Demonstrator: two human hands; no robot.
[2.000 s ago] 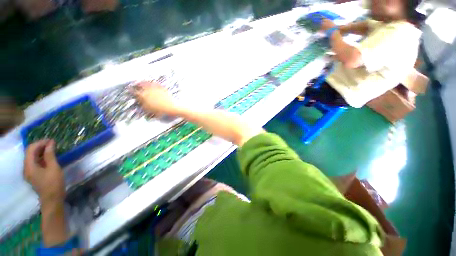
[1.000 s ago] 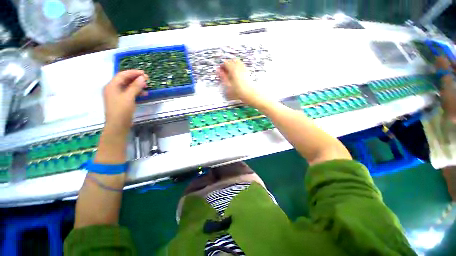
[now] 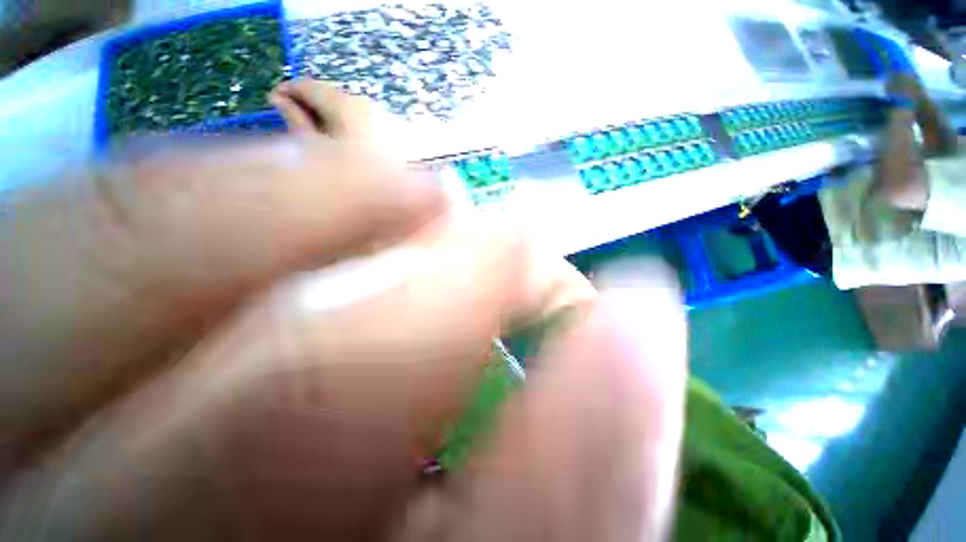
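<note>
A large blurred hand, which looks like my left hand (image 3: pixel 307 349), is very close to the camera and fills the lower left. Its fingers reach rightward; whether they hold anything is unclear. My right hand (image 3: pixel 328 114) is partly hidden behind it, with fingertips at the near right corner of the blue parts bin (image 3: pixel 284 42). Small dark green parts (image 3: pixel 191 79) fill the bin. A loose pile of silvery-grey parts (image 3: pixel 408 53) lies right of it. Green PCB panels (image 3: pixel 646 154) lie in the track; the nearest panel is mostly covered by my left hand.
The long white workbench (image 3: pixel 604 64) runs to the upper right. Another person in a pale top (image 3: pixel 890 228) sits there, beside a second blue bin (image 3: pixel 884 53). A blue stool (image 3: pixel 731 259) and a cardboard box (image 3: pixel 900 315) stand on the green floor.
My left hand has come from the bin up close to the camera. My right hand has moved left from the loose pile to the bin's corner. The view has shifted.
</note>
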